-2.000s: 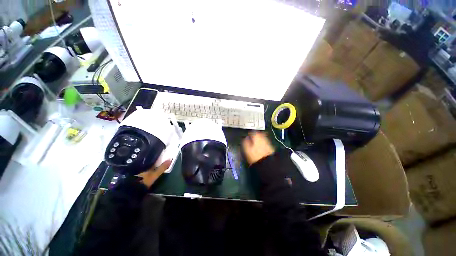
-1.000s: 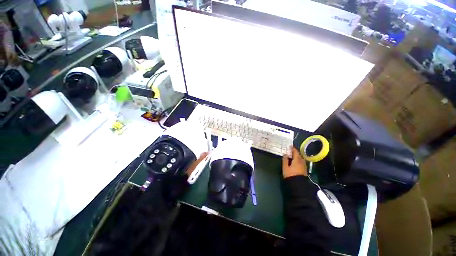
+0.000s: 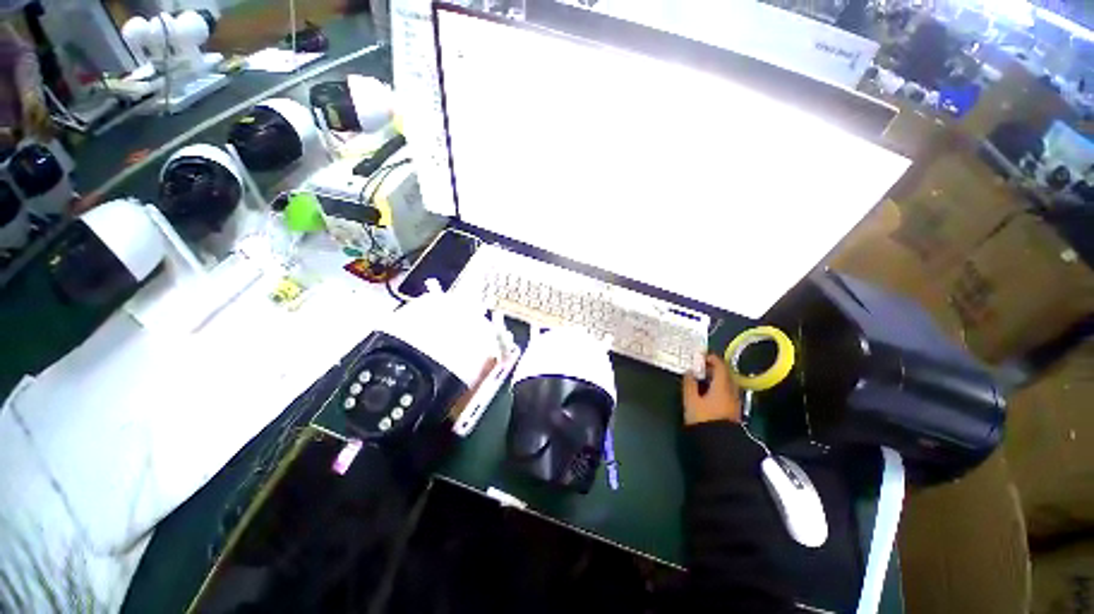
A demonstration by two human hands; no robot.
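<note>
A white dome camera (image 3: 390, 392) with a black front and ring of round LEDs faces up on the left of the green mat. My left hand (image 3: 479, 381) shows only as a strip of fingers on its white bracket; the rest is hidden by the camera. A second dome camera (image 3: 560, 414) stands beside it, black ball toward me, with a thin blue-purple stick (image 3: 612, 459) at its right. My right hand (image 3: 711, 393) holds nothing; its fingertips rest on the right end of the off-white keyboard (image 3: 600, 314). The large monitor (image 3: 660, 156) shows glaring white.
Yellow tape roll (image 3: 761, 357) lies beside my right hand. White mouse (image 3: 794, 501) lies nearer me; a bulky black box (image 3: 900, 378) stands at right. Dark smartphone (image 3: 440, 264) lies left of the keyboard. More dome cameras (image 3: 202, 186) line the left bench. Cartons (image 3: 966, 228) are stacked at right.
The view has swung left and up. My right hand has moved from the mat to the keyboard's right end. The left camera has shifted slightly, and less of my left hand shows.
</note>
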